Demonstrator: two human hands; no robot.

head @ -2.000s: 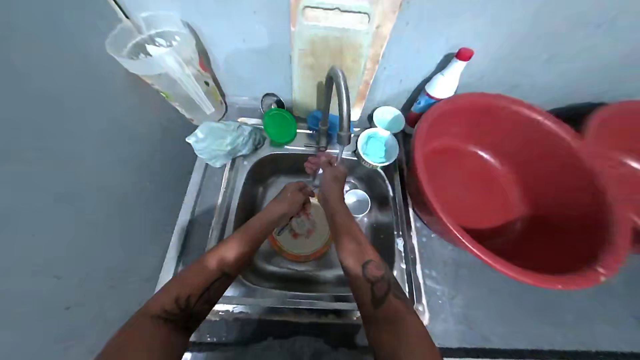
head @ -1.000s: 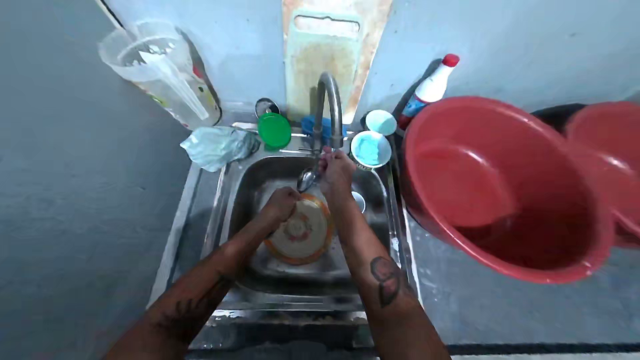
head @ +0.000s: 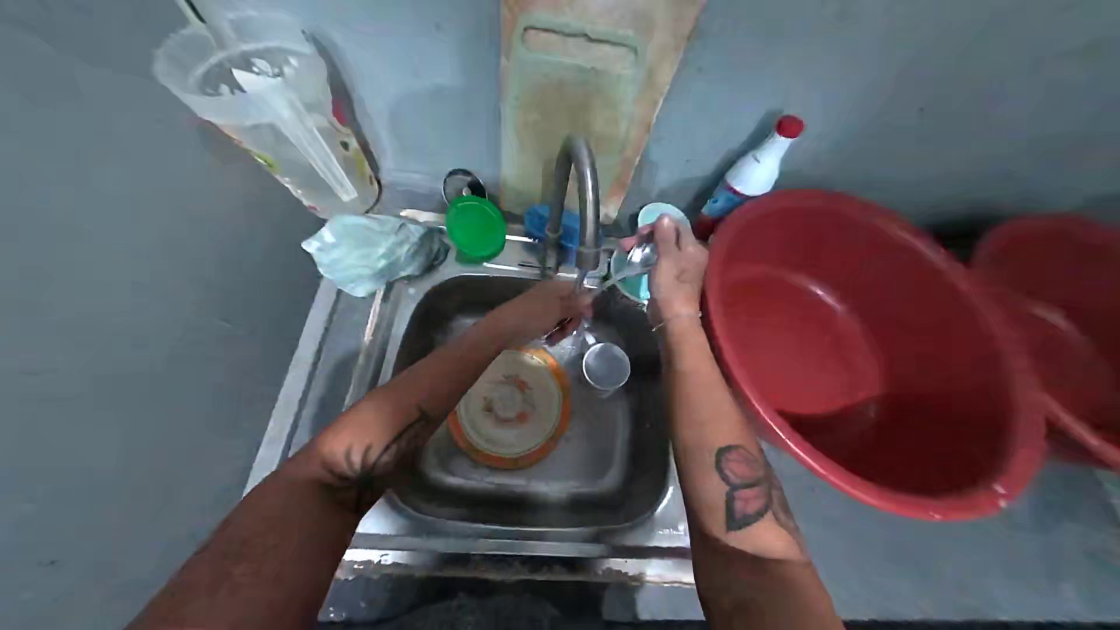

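My right hand (head: 678, 267) grips a metal spoon (head: 641, 259) beside the faucet, over the bowl with a light blue content (head: 632, 282). Just below the spout of the curved metal faucet (head: 588, 188), my left hand (head: 560, 313) has its fingers curled around a thin metal utensil (head: 560, 331), mostly hidden. Water runs from the spout by that hand. In the steel sink (head: 560, 481) lie an orange-rimmed plate (head: 510, 409) and, to its right, a small metal cup (head: 605, 366).
A large red basin (head: 814, 350) stands right of the sink, another red basin (head: 1059, 297) beyond it. Behind are a white bottle with red cap (head: 757, 171), a green lid (head: 475, 227), a plastic bag (head: 372, 252), a plastic pitcher (head: 271, 114) and a cutting board (head: 573, 105).
My right hand has moved from under the faucet to the right, with the spoon in it. My left hand has moved up and right to the water below the spout.
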